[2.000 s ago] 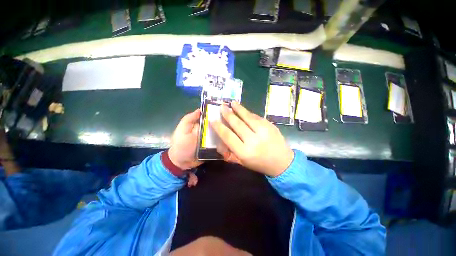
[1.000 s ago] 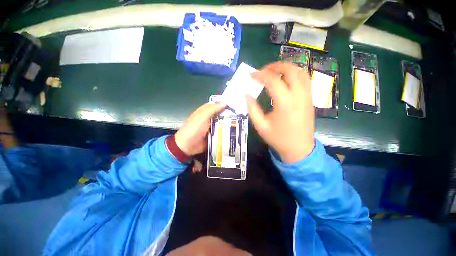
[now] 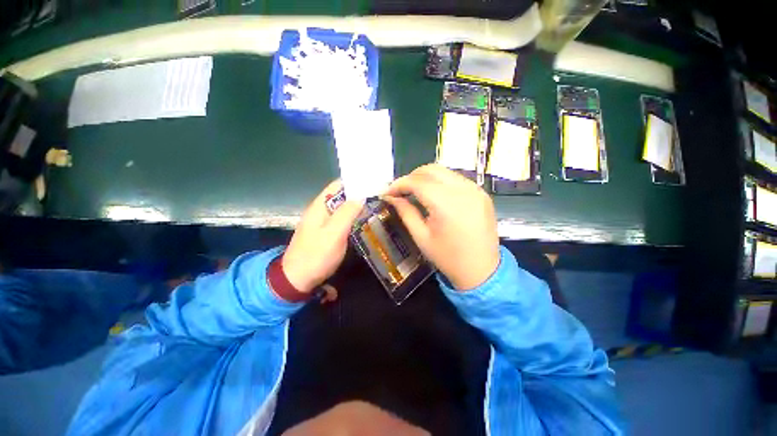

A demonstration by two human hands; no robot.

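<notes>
My left hand [image 3: 317,240] holds an open phone body [image 3: 394,255], tilted, its lower end pointing down and right. Its bay shows dark, with orange-gold strips. A flat white rectangle, apparently the battery [image 3: 365,153], stands up beyond the upper end of the phone body, between my hands. My right hand [image 3: 451,223] has its fingertips at the lower right edge of the white rectangle, where it meets the phone body. The fingers hide the upper end of the phone body. A small red and white patch shows by my left fingers.
A blue bin [image 3: 294,117] full of small white pieces stands just beyond the white rectangle. Several open phone bodies with batteries [image 3: 580,140] lie at the right. A white sheet [image 3: 141,92] lies at the left. A whitish rail [image 3: 213,36] runs behind. More phones stand in a column at the far right.
The white rectangle was flat over the phone body, was lifted by my right hand, and now extends away beyond its upper end. The phone body has turned from straight to slanted.
</notes>
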